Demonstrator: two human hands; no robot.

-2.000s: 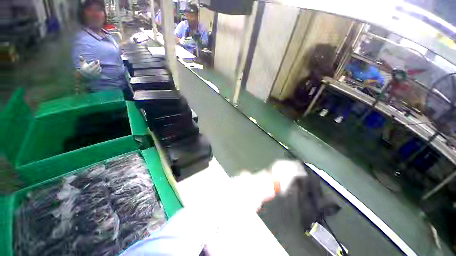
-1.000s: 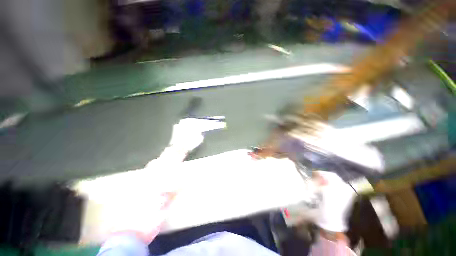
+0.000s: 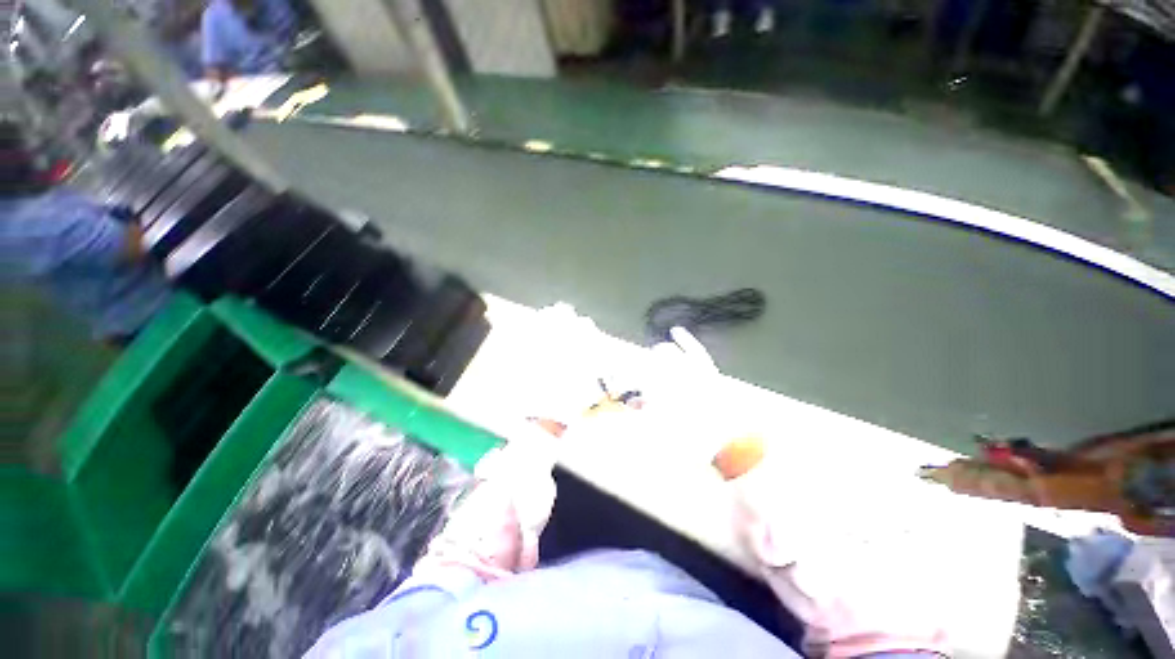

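Observation:
A thin black cord coil (image 3: 705, 309) lies on the dark green belt, by the far edge of the overexposed white ledge (image 3: 889, 496). A pale piece near it merges with the glare. My left hand (image 3: 526, 464), in a white glove with bare fingertips, is over the ledge. A small dark and yellowish piece (image 3: 619, 397) shows by its fingertips; its outline is washed out. My right hand (image 3: 747, 479), also gloved, is over the ledge to the right. Glare hides whether either hand grips anything. The brown-orange glue gun (image 3: 1050, 479) rests at the ledge's right end.
Black cases (image 3: 322, 277) stand in a row along the belt at the left. Green boxes (image 3: 142, 412) stand at the lower left, the nearer filled with bagged parts (image 3: 322, 528). A person's blue sleeve (image 3: 71, 251) is beside the cases. White items lie at the lower right.
The view has swung left, bringing the boxes and cases back in. My left hand has drawn back from over the belt. My right hand is now away from the gun, over the ledge.

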